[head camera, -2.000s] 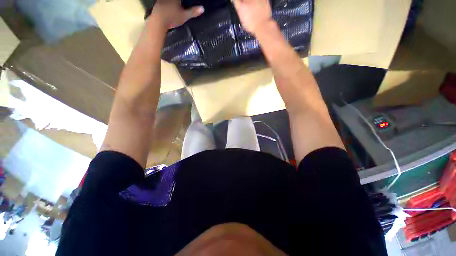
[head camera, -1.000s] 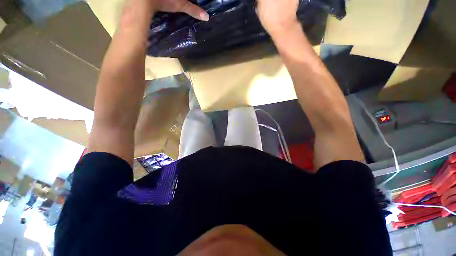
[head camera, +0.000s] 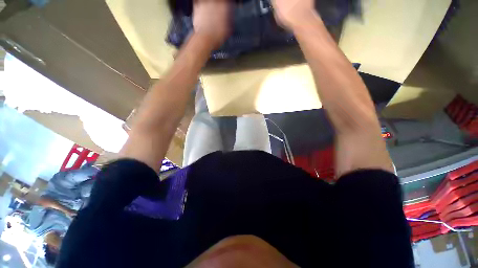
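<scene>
A dark, shiny, blurred load that looks like black blister trays (head camera: 249, 34) lies at the top edge, inside or over an open carton (head camera: 233, 94). My left hand (head camera: 210, 21) is on its left part, blurred, its fingers cut off or hidden. My right hand (head camera: 293, 11) is on its right part, also blurred and partly cut off at the top edge. Whether the fingers grip the trays cannot be told. The carton's yellowish flaps spread left, right and towards me.
Brown cardboard (head camera: 78, 57) stands on the left. Red slotted racks (head camera: 453, 196) are stacked at the lower right beside a grey machine edge (head camera: 427, 157). Another person (head camera: 63, 196) sits or bends at the lower left near a red stool (head camera: 78, 156).
My left hand has moved right along the dark trays and its thumb no longer shows. The trays' near-left edge has shifted right. Another person and a red stool now show at the lower left.
</scene>
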